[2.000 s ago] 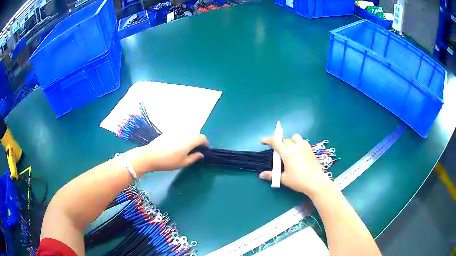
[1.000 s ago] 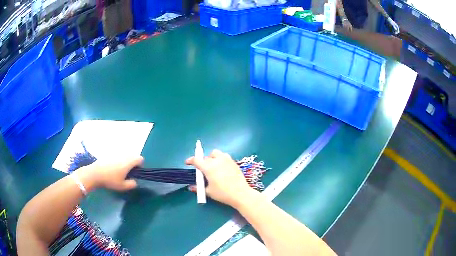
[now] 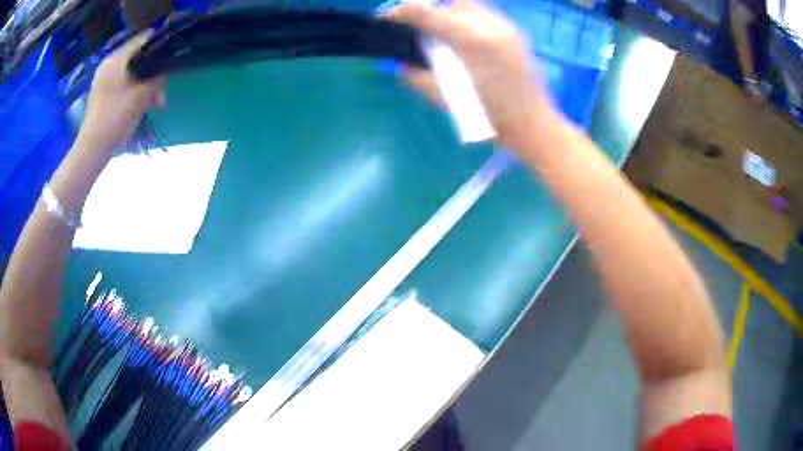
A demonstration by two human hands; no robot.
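Observation:
A thick bundle of black wires (image 3: 282, 37) is raised high at the top of the view. My left hand (image 3: 123, 92) is closed around its left end. My right hand (image 3: 484, 62) grips its right end and also holds the white paint marker (image 3: 462, 92), both blurred. The ring terminals of this bundle cannot be made out. More leads with blue sleeves, red collars and silver ring terminals (image 3: 167, 352) lie fanned out at the lower left.
A white sheet (image 3: 154, 198) lies on the green bench at left. A steel rule (image 3: 379, 295) runs diagonally, beside a white pad (image 3: 387, 374) at the bench edge. A blue bin (image 3: 568, 62) is behind my right hand. A cardboard box (image 3: 722, 158) stands at right.
Both hands have lifted the bundle off the bench, up and away from the white sheet. The view has shifted, and a cardboard box now shows at right.

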